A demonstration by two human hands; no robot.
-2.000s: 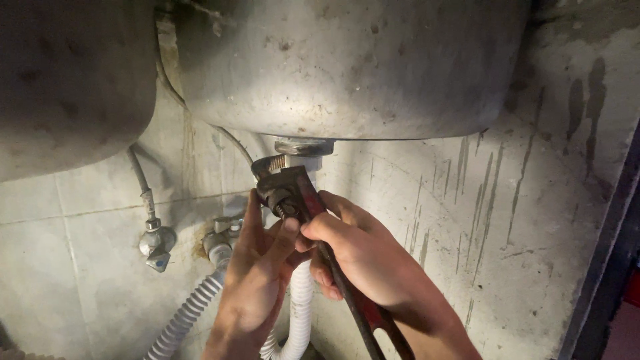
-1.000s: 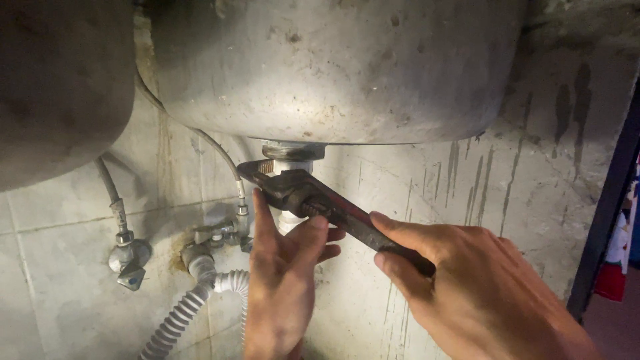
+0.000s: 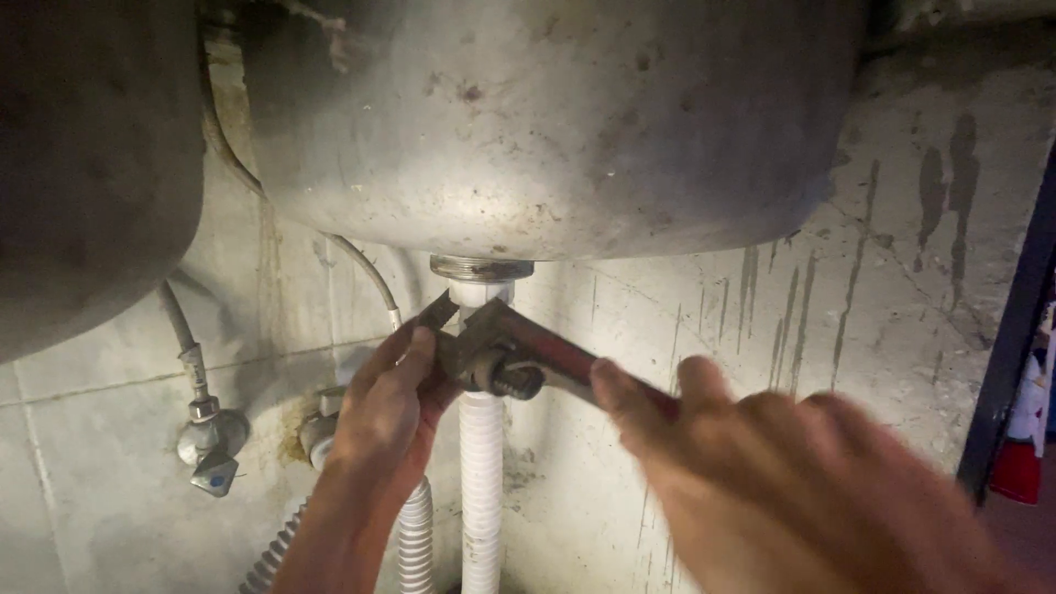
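Observation:
A red-and-dark pipe wrench (image 3: 540, 346) lies slantwise under the right sink basin, its toothed jaws at the white plastic drain nut (image 3: 474, 293). Whether the jaws touch the nut I cannot tell. My left hand (image 3: 384, 412) holds the wrench's head near the hook jaw. My right hand (image 3: 767, 470), slightly blurred, is closed around the handle. Above the nut, a metal drain flange (image 3: 481, 268) meets the underside of the metal basin (image 3: 561, 148). Below the wrench a white corrugated drain hose (image 3: 481, 495) hangs straight down.
Another basin (image 3: 91, 165) fills the upper left. An angle valve (image 3: 210, 445) with a braided hose (image 3: 181, 330) stands out from the tiled wall at left. More corrugated hoses (image 3: 415, 528) run low beside my left forearm. A dark upright post (image 3: 1011, 355) borders the right side.
My right hand has moved from the wrench's head out along its handle. The wrench sits lower, below the metal flange, and its handle has swung out to the right.

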